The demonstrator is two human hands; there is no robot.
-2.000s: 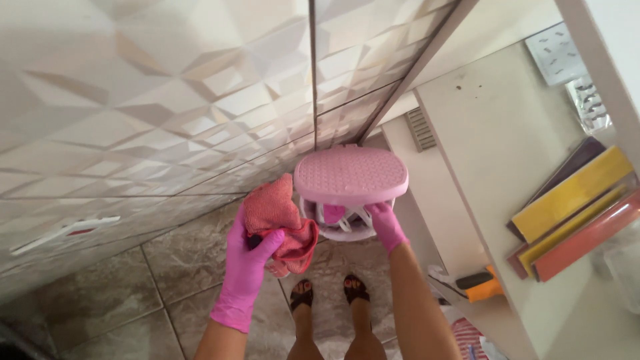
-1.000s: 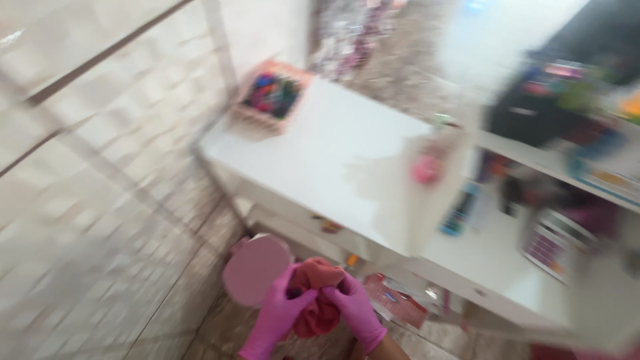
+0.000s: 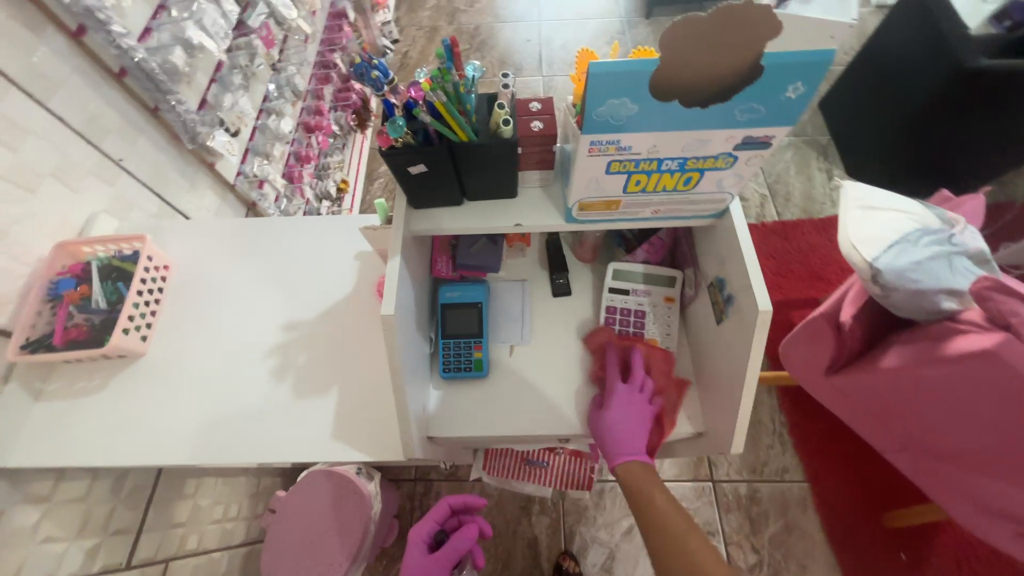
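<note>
My right hand [image 3: 626, 404], in a pink rubber glove, presses a red cloth [image 3: 668, 384] onto the white cubby shelf, at the lower edge of a white calculator [image 3: 640, 300] with purple keys. My left hand [image 3: 448, 538], gloved alike, is low in front of the counter with its fingers curled around a small dark thing, too hidden to name. A blue card terminal [image 3: 463, 330] lies at the shelf's left, beside white paper [image 3: 510, 310]. Farther back is a black stapler [image 3: 558, 266].
Black pen holders [image 3: 488, 168] and a blue display box [image 3: 656, 180] stand on the upper ledge. A pink basket [image 3: 144, 312] sits on the left counter. The lidded pink bin [image 3: 324, 524] is below it; a pink-covered chair [image 3: 920, 384] is at right.
Both hands were on the red cloth a second ago; now only my right hand is on it, inside the cubby, and my left hand is apart from it. The view has shifted strongly to the counter.
</note>
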